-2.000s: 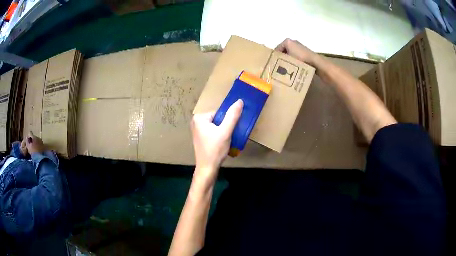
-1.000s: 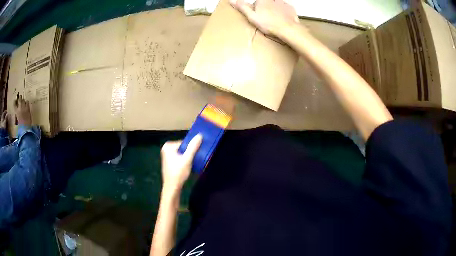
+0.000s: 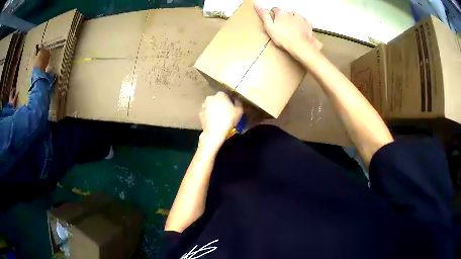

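Observation:
A closed brown carton (image 3: 242,60) stands on the cardboard-covered bench in front of me, turned at an angle, with a seam across its top. My right hand (image 3: 289,31) presses on the carton's far top edge, fingers over the seam. My left hand (image 3: 221,115) is at the carton's near side, closed around the blue and orange tape gun (image 3: 241,123). The hand hides most of the tape gun. Tape on the seam is too hard to make out.
Cartons (image 3: 409,73) stand at the bench's right end. Flattened cartons (image 3: 45,63) stand at the left, with another person's hand (image 3: 42,58) on them. A pale board (image 3: 354,19) lies beyond. An open box (image 3: 93,227) is on the green floor.
The carton has turned and its printed mark no longer shows. My left hand moved down off the top, then back up to the near side with the tape gun. The other person's hand moved up.

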